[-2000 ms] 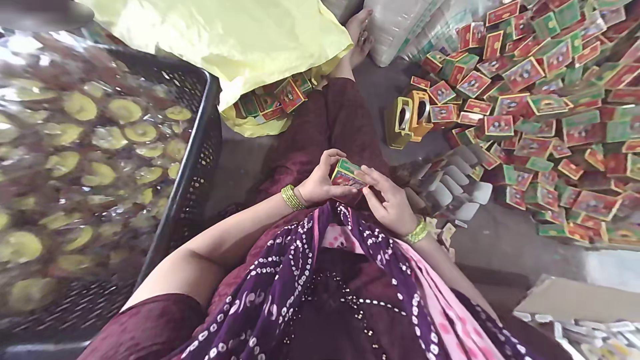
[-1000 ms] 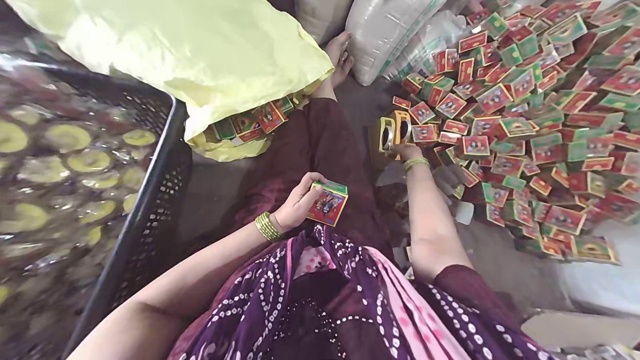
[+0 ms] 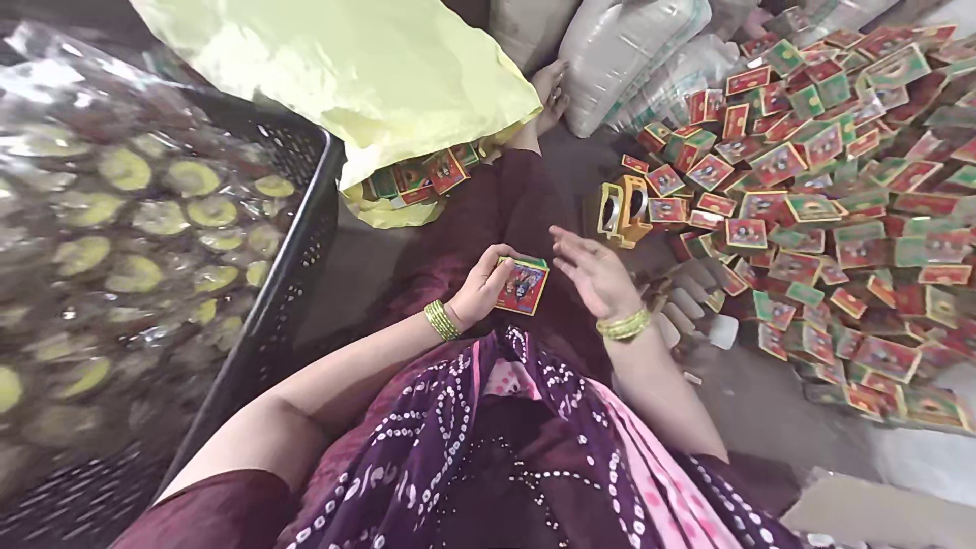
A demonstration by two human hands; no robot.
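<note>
My left hand (image 3: 484, 288) grips a small red and green printed cardboard box (image 3: 523, 285) above my lap. To the right of it, my right hand (image 3: 595, 273) is raised with the fingers apart; I see nothing held in it. Beyond the right hand, two yellow tape dispensers (image 3: 624, 211) stand side by side on the floor. Many similar red and green boxes (image 3: 778, 164) lie in a loose heap at the right. More such boxes (image 3: 446, 171) show under the edge of a pale yellow sheet or bag (image 3: 366, 76).
A black plastic crate (image 3: 274, 305) at the left holds clear-wrapped items with yellow-green discs. Filled plastic sacks (image 3: 633, 53) stand at the top. Small whitish blocks (image 3: 682, 305) lie right of my lap, and a piece of cardboard (image 3: 877, 503) is at lower right.
My right hand, at the yellow tape dispensers one second ago, has come back toward the box. My left hand still holds the box. Two seconds ago both hands were on it.
</note>
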